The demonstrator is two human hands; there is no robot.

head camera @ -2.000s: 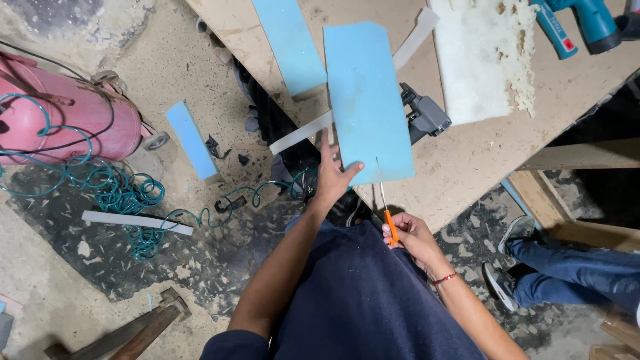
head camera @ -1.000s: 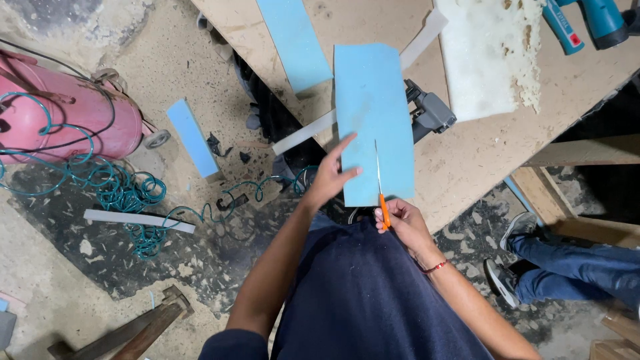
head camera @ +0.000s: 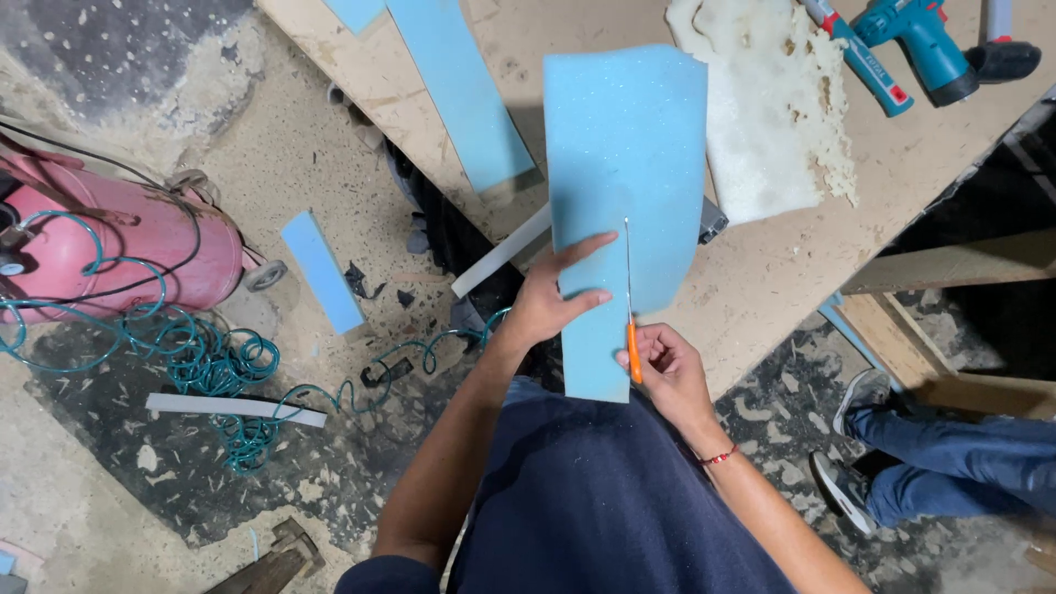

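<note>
A blue foam sheet [head camera: 624,157] lies across the table edge, its near end over my lap. A lengthwise cut runs from that end up beside the blade of the orange-handled scissors [head camera: 634,351]. My right hand [head camera: 672,375], with a red bracelet at the wrist, grips the scissors at the sheet's near right side. To the left, my left hand [head camera: 553,297] holds the sheet's left edge, thumb and forefinger lying over the top face. Part of the scissors is hidden by the foam and my fingers.
On the wooden table [head camera: 767,272] lie a blue foam strip [head camera: 462,91], worn white foam [head camera: 759,107] and a teal cordless drill [head camera: 932,54]. A pink tank [head camera: 124,239] and coiled green hose [head camera: 214,355] are at left. A person's legs [head camera: 949,462] show at right.
The scissors have moved up into the foam from its near edge, and a long cut now parts that end. The sheet reaches nearer to my body.
</note>
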